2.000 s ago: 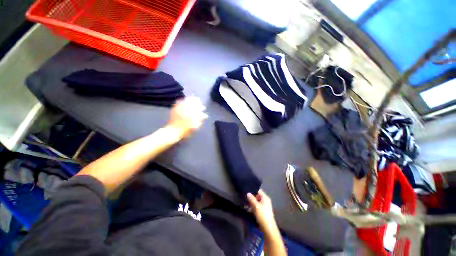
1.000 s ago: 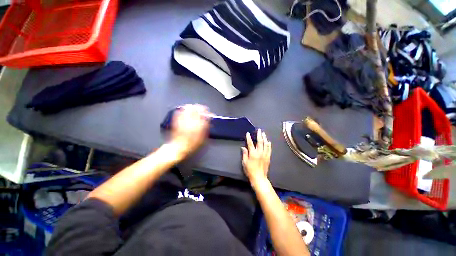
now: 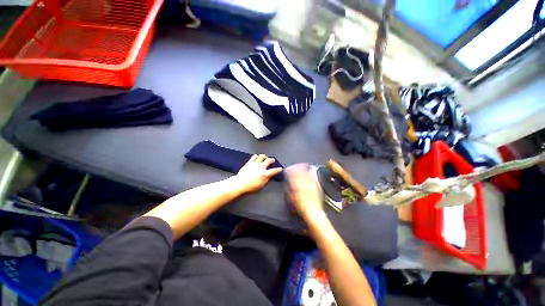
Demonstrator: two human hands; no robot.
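A narrow navy collar piece [image 3: 216,155] lies flat on the dark grey ironing table [image 3: 179,173] in front of me. My left hand [image 3: 258,172] rests on its right part with the fingers pressed down. My right hand [image 3: 302,186] is blurred, just right of the piece's right end and beside the steam iron [image 3: 330,192]; its finger state is unclear. The iron stands on the table with its tan handle [image 3: 345,176] uncovered. The pressed stack [image 3: 104,110] lies at the left. The fanned unpressed pieces [image 3: 263,88] lie beyond the piece, with white faces showing.
A red plastic basket [image 3: 80,70] is at the far left. The cloth-wrapped hose [image 3: 424,190] crosses the right side. Dark crumpled cloth [image 3: 364,128] and a second red basket [image 3: 445,206] are at the right. A blue basket [image 3: 364,278] is below the table edge.
The collar piece now lies flat and angled. My left hand has moved right along it and pressed down. My right hand has left the piece's end and moved toward the iron. The view has shifted.
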